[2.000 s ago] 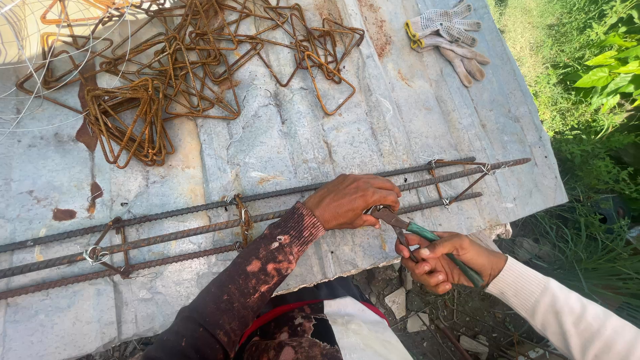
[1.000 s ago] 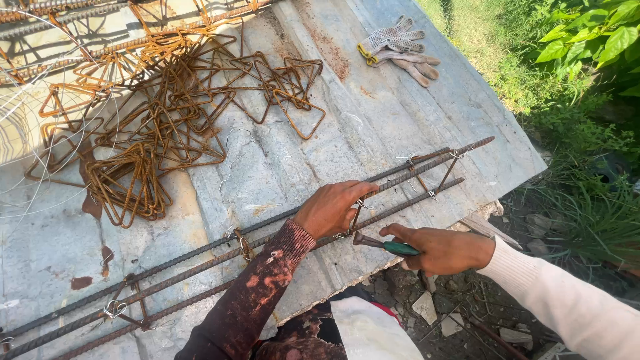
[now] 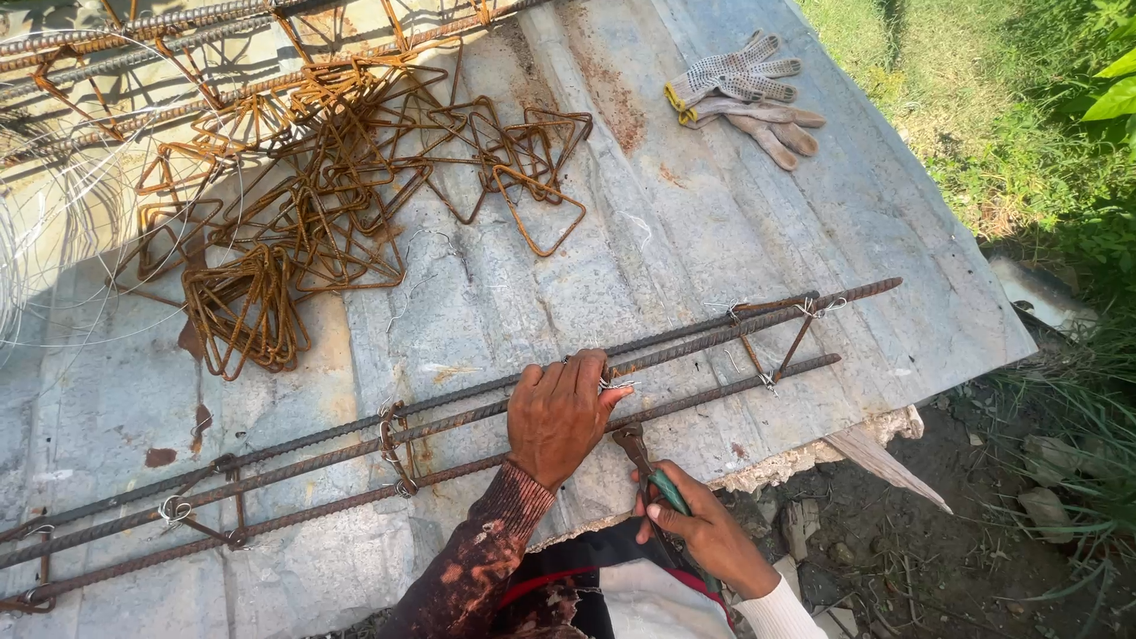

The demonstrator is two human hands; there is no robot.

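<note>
Three ribbed steel rebars (image 3: 470,415) run from lower left to right, joined by triangular stirrups tied with wire. My left hand (image 3: 562,413) grips the upper two bars near the middle, with a twist of tie wire (image 3: 619,384) by its thumb and index finger. Just below the lowest bar, my right hand (image 3: 706,524) holds green-handled pliers (image 3: 670,493), their head touching or very near that bar. A tied stirrup (image 3: 398,444) stands left of my left hand; another stirrup (image 3: 790,353) is tied near the right end.
A tangled heap of rusty triangular stirrups (image 3: 337,195) lies on the corrugated metal sheet (image 3: 710,240). Loose wire (image 3: 53,240) and another rebar frame (image 3: 177,35) are at upper left. Work gloves (image 3: 741,80) lie at upper right. A wood splinter (image 3: 892,466) sticks out past the sheet's edge.
The pliers were held up by both hands at first; my right hand has drawn them down from my left hand. My left hand is now over the bars.
</note>
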